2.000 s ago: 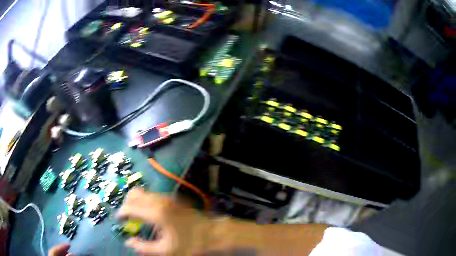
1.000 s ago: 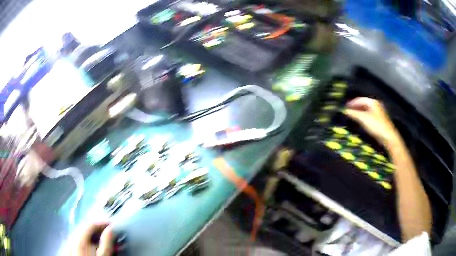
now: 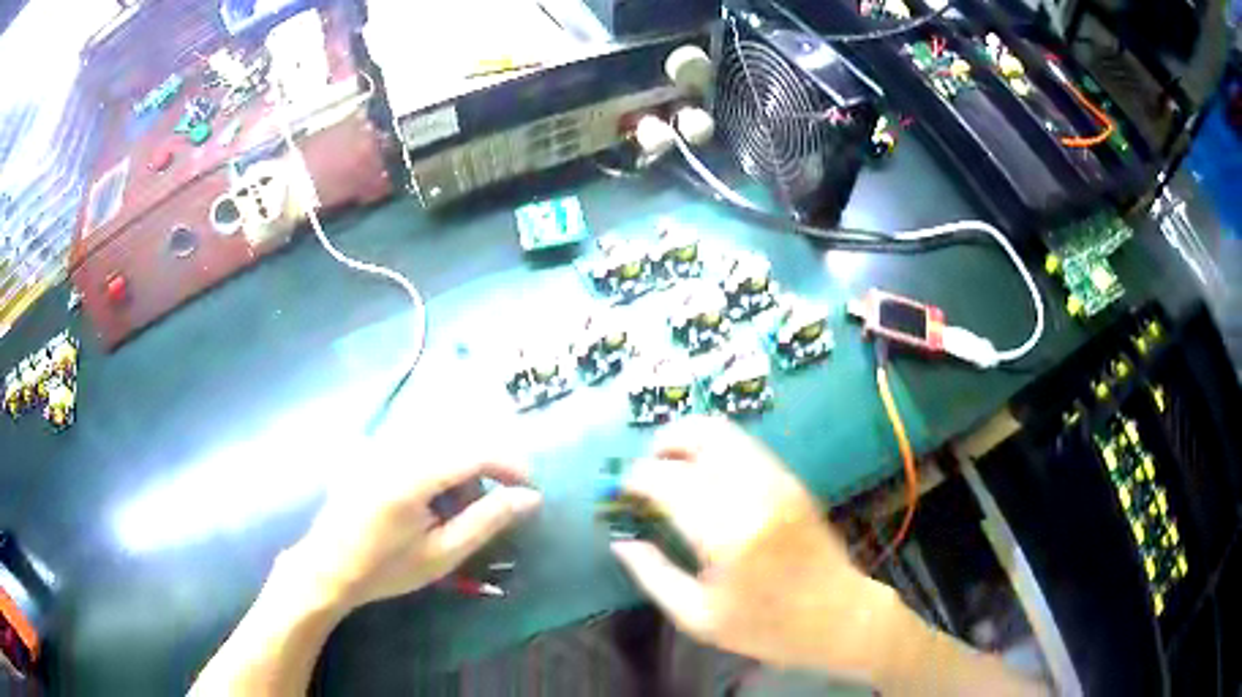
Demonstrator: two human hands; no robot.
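Observation:
My right hand (image 3: 736, 545), slightly blurred, grips a small power supply board (image 3: 627, 512) at its left edge, over the front of the mat. My left hand (image 3: 409, 534) is curled to the left of it, thumb towards the index finger, with something dark in the gap that I cannot make out. Red-sleeved alligator clips (image 3: 477, 586) with metal jaws show just below my left hand. Several boards with tall parts (image 3: 697, 321) stand in a cluster behind my hands. One board lies flat side up (image 3: 550, 225) behind them.
A red test box (image 3: 218, 204) stands back left, with a white cable (image 3: 357, 259) running from it. A pale instrument (image 3: 545, 130) and black fan (image 3: 790, 123) stand behind. The USB tester (image 3: 902, 321) with orange cable lies right. Black trays with boards (image 3: 1144, 511) are far right.
The view has turned left. My right hand has come from the black tray back over the mat and now grips a board. My left hand has come further into view.

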